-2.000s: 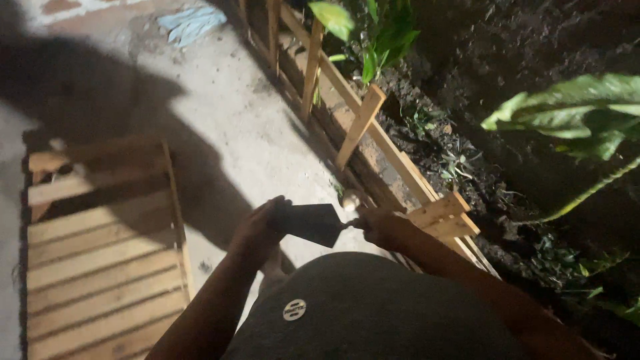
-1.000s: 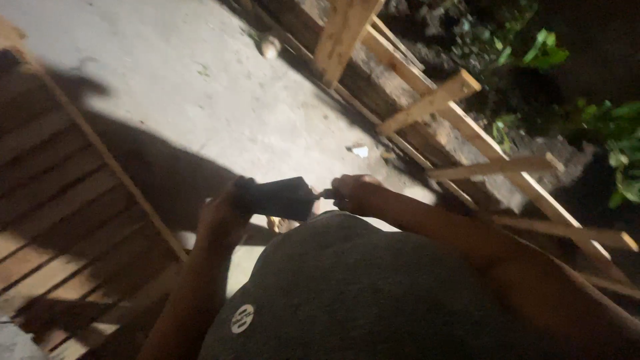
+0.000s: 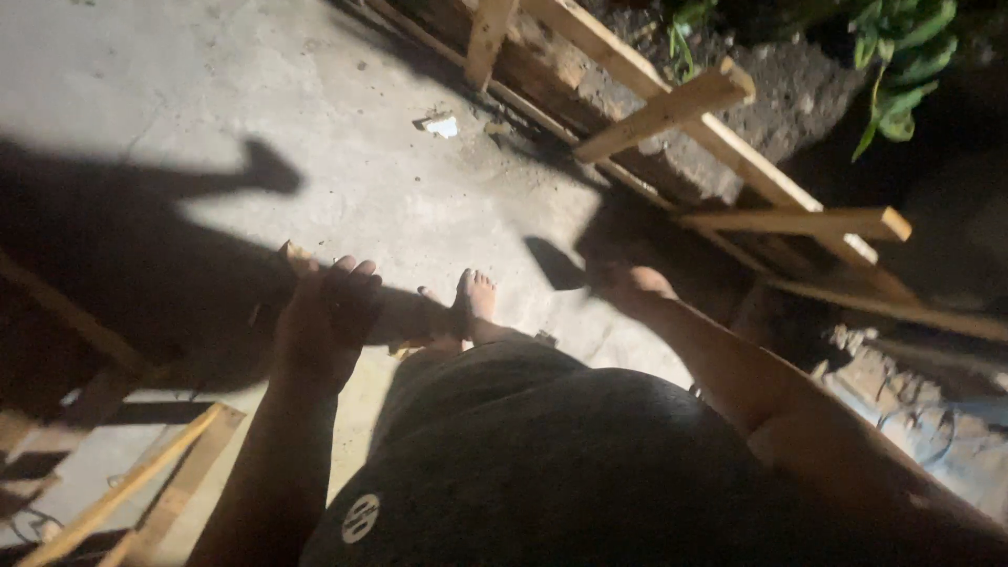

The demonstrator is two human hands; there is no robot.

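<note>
My right hand (image 3: 630,283) is closed around a small trowel, its handle hidden in the fist. The trowel's dark pointed blade (image 3: 555,264) sticks out to the left above the concrete floor (image 3: 378,157). My left hand (image 3: 331,323), in shadow at left of centre, is apart from the trowel with its fingers loosely spread, and nothing shows in it. A small tan piece (image 3: 298,253), blurred, appears beside its fingers; whether the two touch cannot be told. My bare foot (image 3: 476,295) shows between the hands.
A low wooden slat frame (image 3: 665,110) runs diagonally along the soil bed (image 3: 803,94), with leafy plants (image 3: 906,79) behind. Wooden slats (image 3: 134,488) stand at lower left. A small white fragment (image 3: 441,126) lies on the floor. Debris (image 3: 913,394) lies at right.
My left hand has let go of the trowel blade and moved away to the left. The trowel remains in my right hand, which has moved right. The view has shifted.
</note>
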